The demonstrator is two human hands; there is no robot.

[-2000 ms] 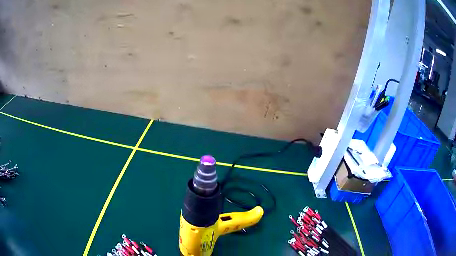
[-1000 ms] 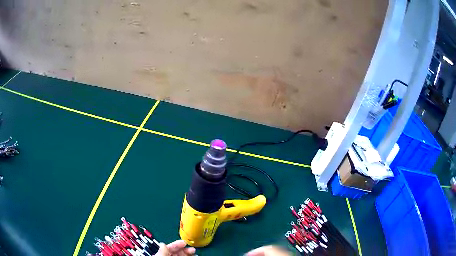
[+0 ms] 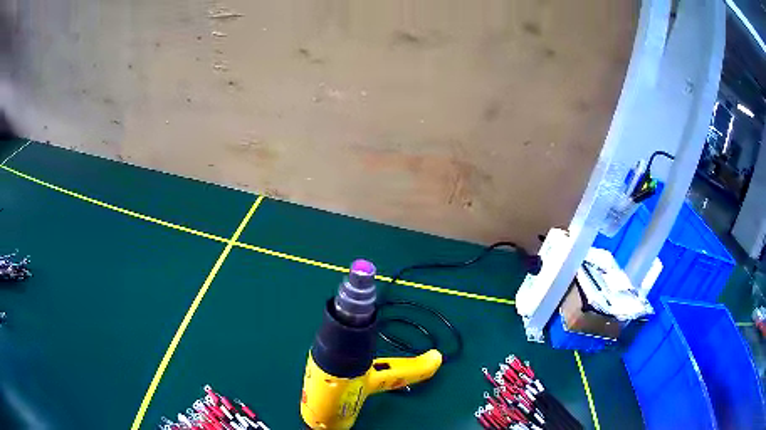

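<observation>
The yellow heat gun (image 3: 336, 390) stands nozzle-up on the dark green mat, its handle pointing right. Its stepped grey nozzle (image 3: 358, 290) is pinkish-purple at the tip, above a black collar. A pile of cable leads (image 3: 217, 411) with red sleeves and silver ring terminals lies at the lower left, cut off by the bottom edge. Another pile of leads (image 3: 514, 395) lies right of the gun, its dark wires running to the lower right. Neither of my hands is in the picture.
A black cord (image 3: 453, 265) loops behind the gun to a white block at the white post (image 3: 598, 193). A small blue box (image 3: 579, 338) with cardboard and papers sits there. Blue bins (image 3: 663, 361) stand at right. A grey-silver bunch (image 3: 13, 267) lies far left. A plywood-like board (image 3: 336, 109) stands behind.
Both hands, seen at the bottom edge one second ago, have left the picture. The view has shifted, so the gun and piles sit slightly lower than one second ago.
</observation>
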